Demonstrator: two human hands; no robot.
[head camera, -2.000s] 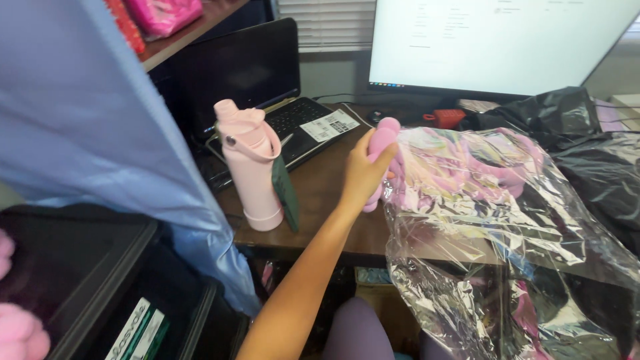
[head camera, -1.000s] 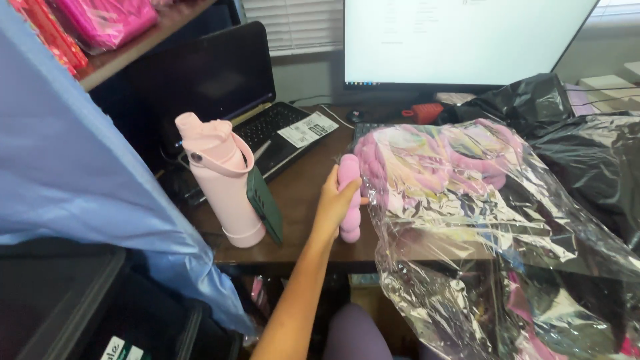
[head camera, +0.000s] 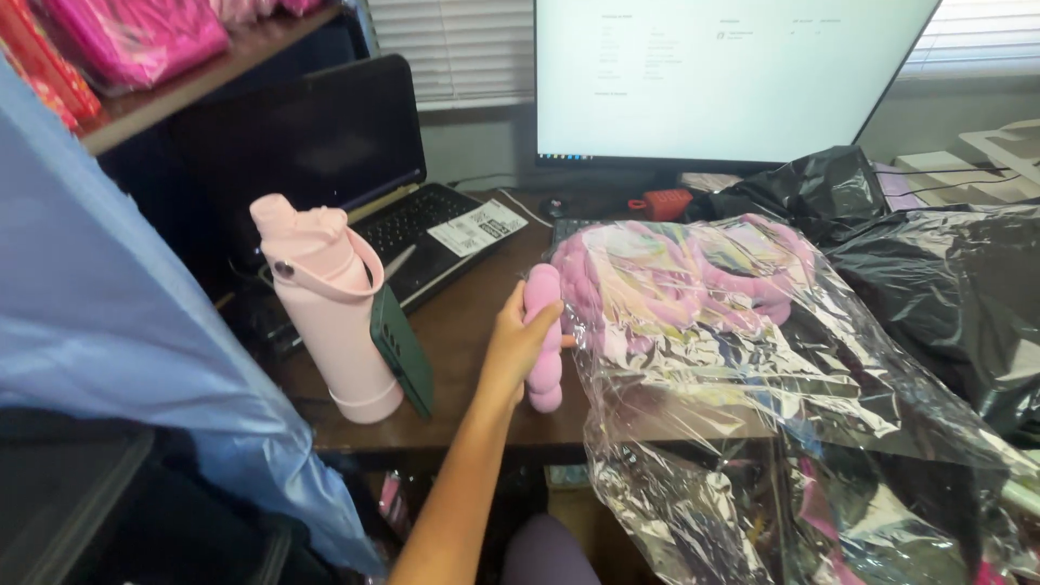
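My left hand (head camera: 520, 341) grips a puffy pink padded headband (head camera: 544, 366), its scalloped edge upright between thumb and fingers above the desk's front part. Right beside it, a large clear plastic bag (head camera: 691, 390) lies over the desk edge, with several puffy pink pieces (head camera: 666, 276) inside its upper end. My right hand is not in view. Left of my left hand stand a pink water bottle (head camera: 333, 317) with a loop handle and a dark green phone (head camera: 402, 353) leaning against it.
An open laptop (head camera: 406, 236) with a printed label on it sits behind the bottle. A lit monitor (head camera: 715, 81) stands at the back, near a red portable speaker (head camera: 662, 205). Black plastic bags (head camera: 942, 276) cover the right side. A blue cloth (head camera: 162, 325) hangs at left below a shelf (head camera: 219, 73).
The pink piece in my left hand stood partly against the bag's contents two seconds ago; it has moved down and left of them, still held. The view has shifted somewhat.
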